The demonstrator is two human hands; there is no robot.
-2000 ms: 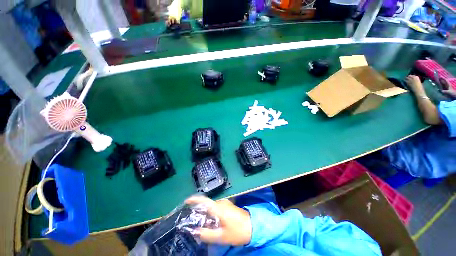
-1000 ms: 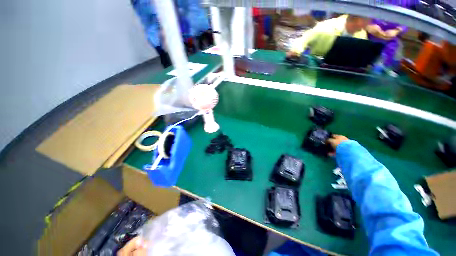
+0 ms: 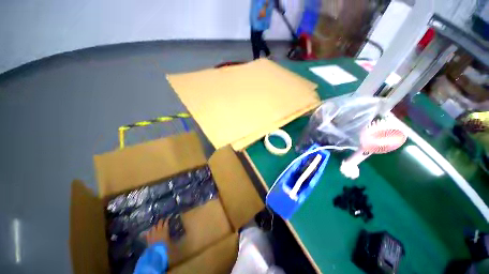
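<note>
My left hand (image 3: pixel 157 233) is down inside the large open carton (image 3: pixel 147 160), over shiny bagged black units (image 3: pixel 155 195). Its fingers look spread; it is small and blurred. A black bagged piece (image 3: pixel 176 227) lies right beside the fingers, at the edge of a brown cardboard surface (image 3: pixel 204 227) inside the carton. My right hand is not in view. A whitish, crinkled clear bag (image 3: pixel 254 251) shows at the bottom, between carton and bench. An unbagged black unit (image 3: pixel 387 251) sits on the green bench (image 3: pixel 316 241).
The blue tape dispenser (image 3: pixel 295 184), a cream tape roll (image 3: pixel 278 142) and a pink-white fan (image 3: pixel 382 136) stand on the bench. Small black parts (image 3: pixel 354 203) lie near the fan. Flat cardboard sheets (image 3: pixel 244 99) cover the bench's left end. A person (image 3: pixel 261 21) stands behind.
The view has swung left and down to the carton. My left hand has moved from beside the clear bag into the carton. My right hand, earlier at a unit on the bench, has left the picture.
</note>
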